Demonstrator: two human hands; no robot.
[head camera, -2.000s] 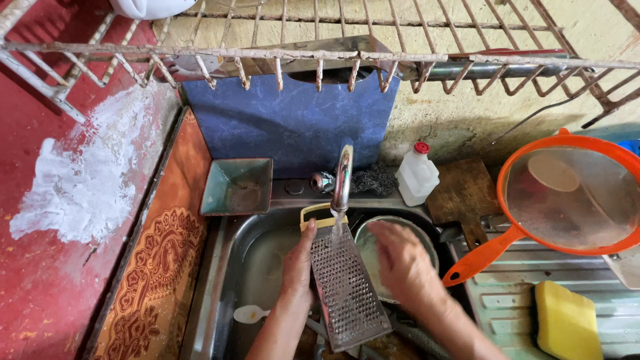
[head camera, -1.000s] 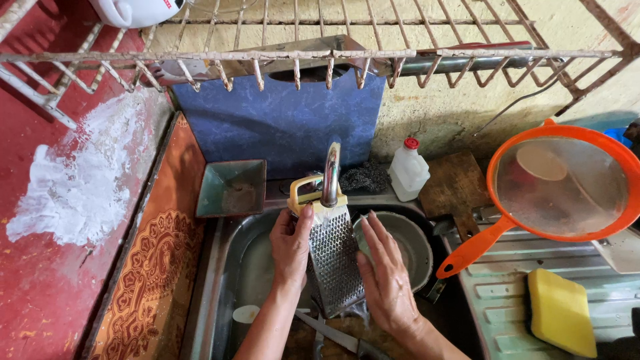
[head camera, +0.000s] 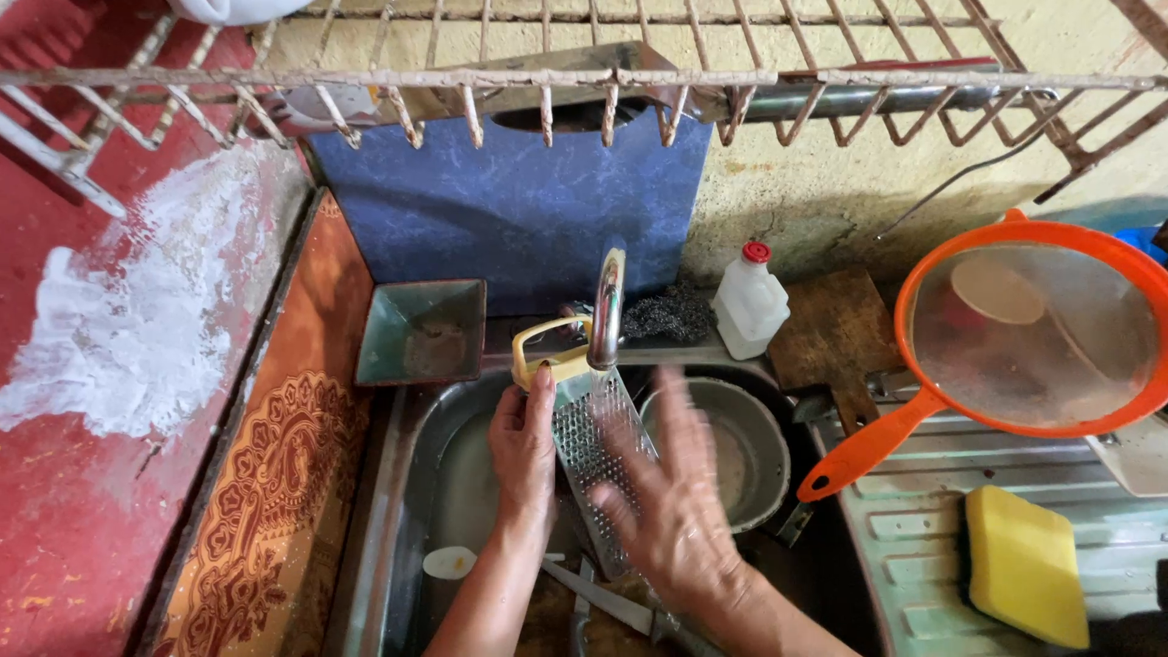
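My left hand (head camera: 527, 447) grips a metal box grater (head camera: 584, 438) near its pale yellow handle, tilted under the chrome faucet (head camera: 609, 306). Water runs from the spout onto the grater's face. My right hand (head camera: 671, 484), blurred by motion, is at the right side of the grater with fingers spread, and holds nothing that I can see. Behind it a round grey metal bowl (head camera: 762, 456) rests in the sink. Below the hands lie knives (head camera: 602, 598) and, at the left, a white spoon (head camera: 449, 563).
A green square dish (head camera: 420, 333), a dark scouring pad (head camera: 671, 313), a red-capped plastic bottle (head camera: 750, 306) and a wooden board (head camera: 830, 338) line the sink's back. An orange strainer (head camera: 1031, 328) and a yellow sponge (head camera: 1027, 566) lie on the drainboard. A rusty wire rack (head camera: 547, 82) hangs overhead.
My right hand was against the grater's right side a second ago; now it is blurred, its fingers spread over the grater's face. My left hand keeps hold of the grater under the spout.
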